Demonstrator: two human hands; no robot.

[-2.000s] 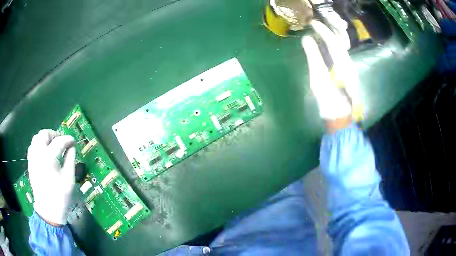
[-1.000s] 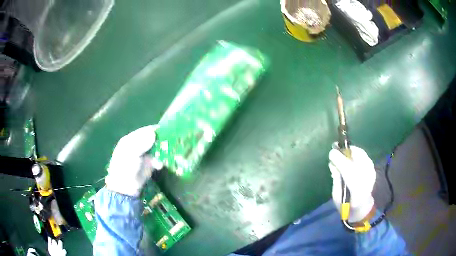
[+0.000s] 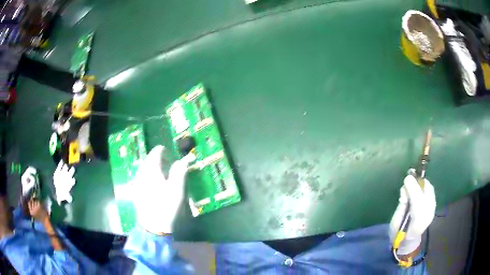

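One green circuit board (image 3: 217, 137) lies on the green mat, with white connectors, dark chips and a round black part. A second, brighter board (image 3: 127, 156) lies to its left. My left hand (image 3: 161, 188), in a white glove, is over the gap between them, partly covering the second board. Its fingertips are by the black part; whether they grip anything is unclear. A thin solder wire (image 3: 129, 116) runs from the left tool box towards the first board. My right hand (image 3: 413, 209), gloved, holds a soldering iron (image 3: 426, 153), tip pointing up and away from the boards.
A yellow tub (image 3: 411, 49) with silvery contents stands at the upper right, beside a black tray (image 3: 472, 99) holding white cloth. A tool box (image 3: 99, 129) and spare glove (image 3: 64, 181) are at left. Another person's hand (image 3: 38, 209) and blue sleeve show at lower left.
The board that my left hand held raised is now down on the mat at left, released. My right hand still holds the iron. The view has shifted, showing more of the left side.
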